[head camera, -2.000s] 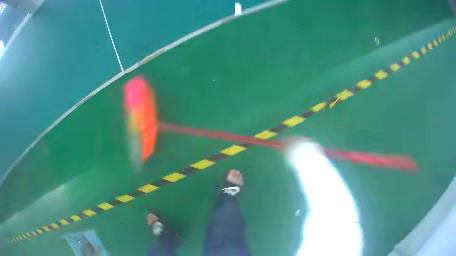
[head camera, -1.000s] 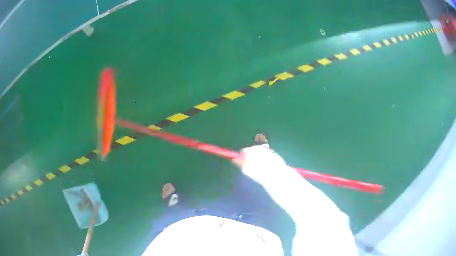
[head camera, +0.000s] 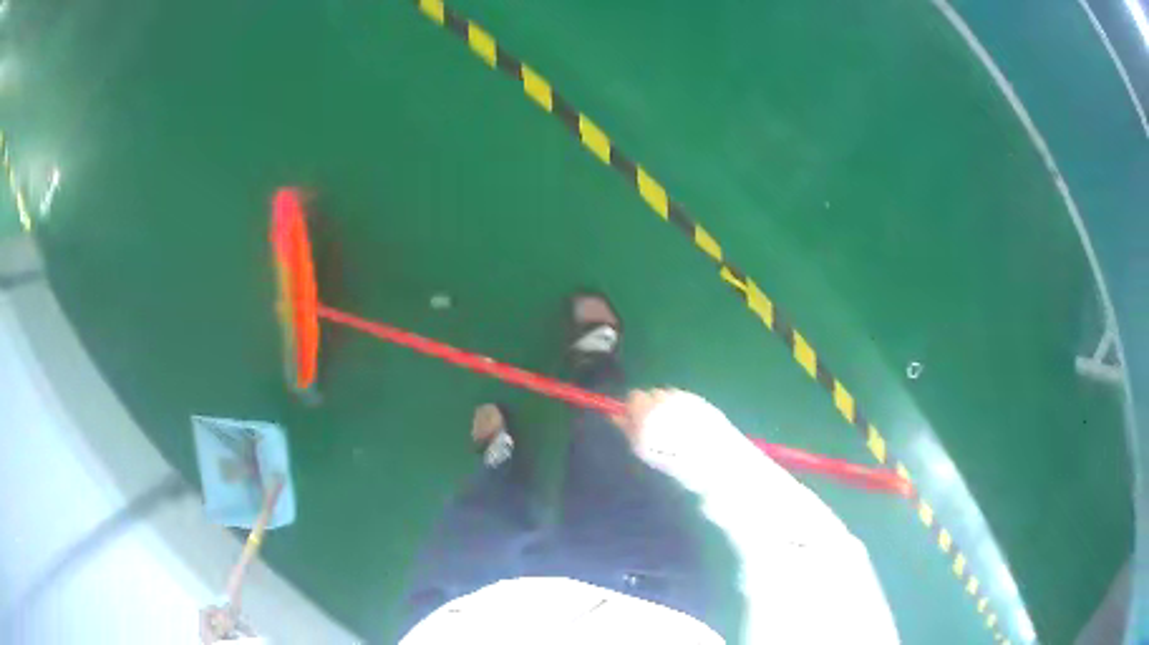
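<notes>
My right hand (head camera: 645, 416) is closed around the long red broom handle (head camera: 435, 348), which runs across in front of my legs. The orange-red broom head (head camera: 299, 290) is at the left, upright in the picture and slightly blurred. The pale blue dustpan (head camera: 224, 502) is at the lower left below the broom head, with a brownish patch inside. My left hand (head camera: 224, 622) is small at the lower left edge, closed on the end of the tan dustpan handle (head camera: 256, 542).
Yellow-and-black floor tape (head camera: 651, 190) runs diagonally over the green floor. A small pale scrap (head camera: 440, 301) lies near the broom handle. A ring-shaped scrap (head camera: 915, 371) lies at the right. A white-grey surface (head camera: 76, 504) is at the lower left.
The view has turned, so the striped tape now slopes down to the right and the white-grey surface is at the left. The dustpan and my left hand have come further into view.
</notes>
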